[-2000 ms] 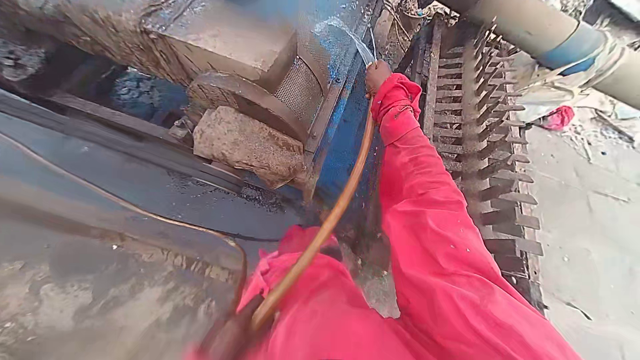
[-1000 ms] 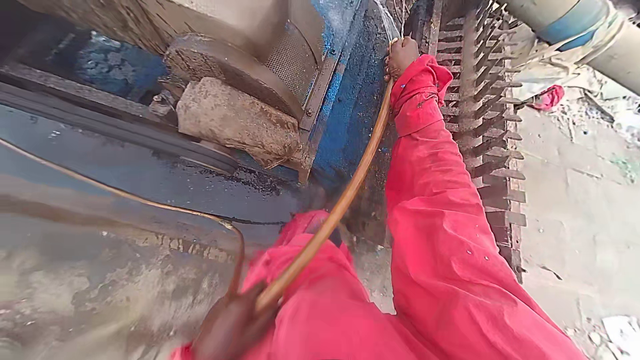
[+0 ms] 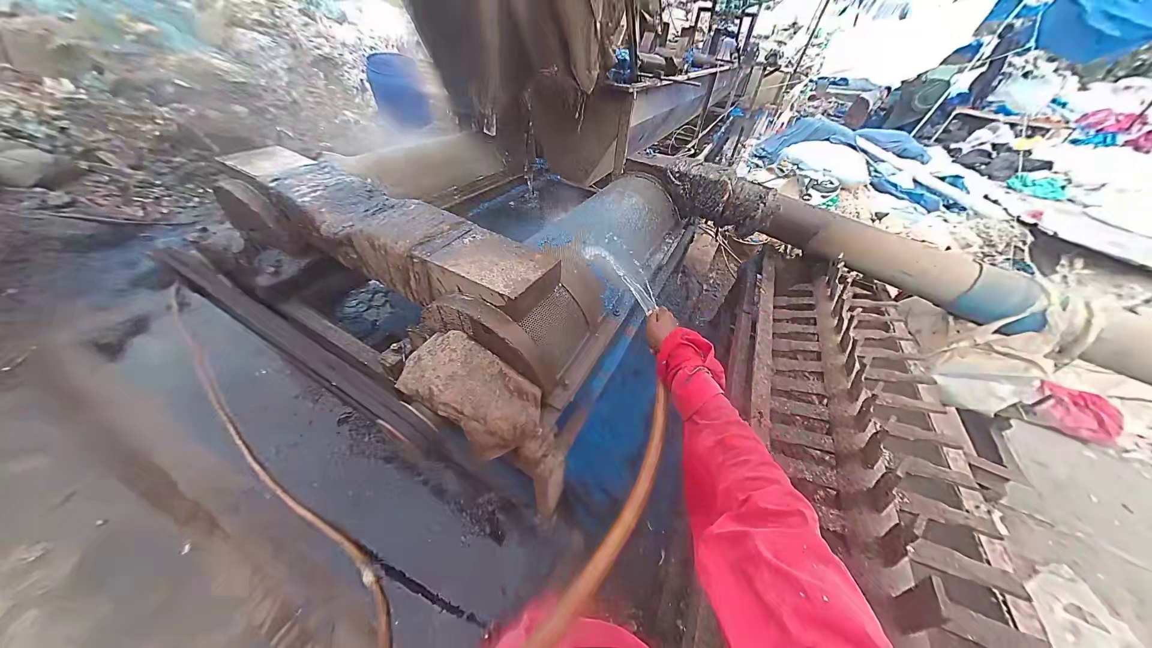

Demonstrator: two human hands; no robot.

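Observation:
My right hand (image 3: 661,328), at the end of a red sleeve, is closed around the end of an orange-brown hose (image 3: 637,504). Water (image 3: 623,270) sprays from it, up and to the left, onto a perforated metal drum (image 3: 621,220). The drum lies in a blue-painted metal frame (image 3: 612,387) below and left of my hand. A rough stone block (image 3: 470,389) rests against the near end of the machine, beside a round metal disc (image 3: 490,337). My left hand is out of view; the hose runs off the bottom edge.
A toothed metal rack (image 3: 846,405) lies at the right, under a thick pipe (image 3: 900,256). More hose (image 3: 256,459) crosses the wet ground at the left. A blue barrel (image 3: 397,90) stands behind the machine. Plastic sheets and sacks (image 3: 832,162) are heaped at the back right.
The view has swung up and shows more of the machine and its surroundings. My left hand, on the hose a second ago, has left the view. My right hand still holds the spraying end.

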